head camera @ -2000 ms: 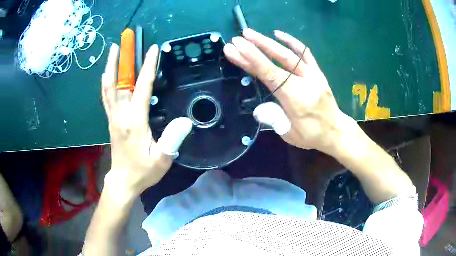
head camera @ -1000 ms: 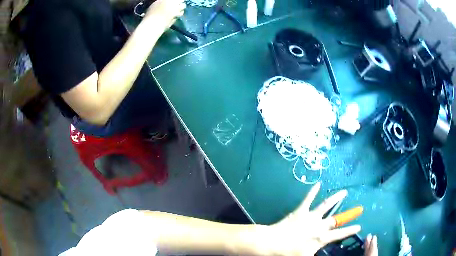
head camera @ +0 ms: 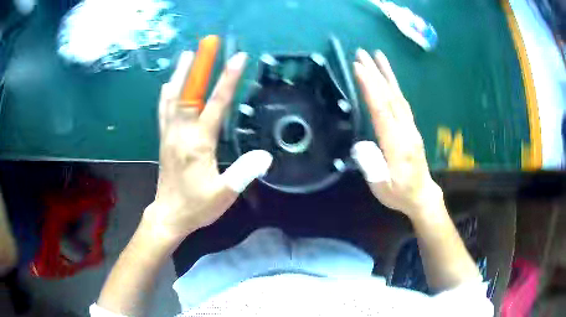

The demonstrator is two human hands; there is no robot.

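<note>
A black plastic housing (head camera: 304, 99), slightly blurred, lies at the bench's front edge with its rounded end towards me. White plugs show around its rim and a metal ring (head camera: 293, 134) at its centre. My left hand (head camera: 195, 145) holds its left side, the white-cotted thumb over the rim and an orange cot on one finger. My right hand (head camera: 397, 136) is along its right side, the white-cotted thumb at the rim. Black bars (head camera: 341, 65) stand beside the narrow end. The hidden undersides of both hands cannot be seen.
A tangled white heap of sealing rings (head camera: 115, 31) lies at the back left of the green bench (head camera: 80, 117). A white glue bottle (head camera: 406, 23) lies at the back right. Yellow tape (head camera: 527, 80) marks the right edge. A red stool (head camera: 68, 229) stands below left, a pink object (head camera: 520, 290) below right.
The view has swung back from the neighbouring worker and the left bench to the housing. Compared with two seconds ago, my right hand lies straighter along the housing, and the glue bottle is in view.
</note>
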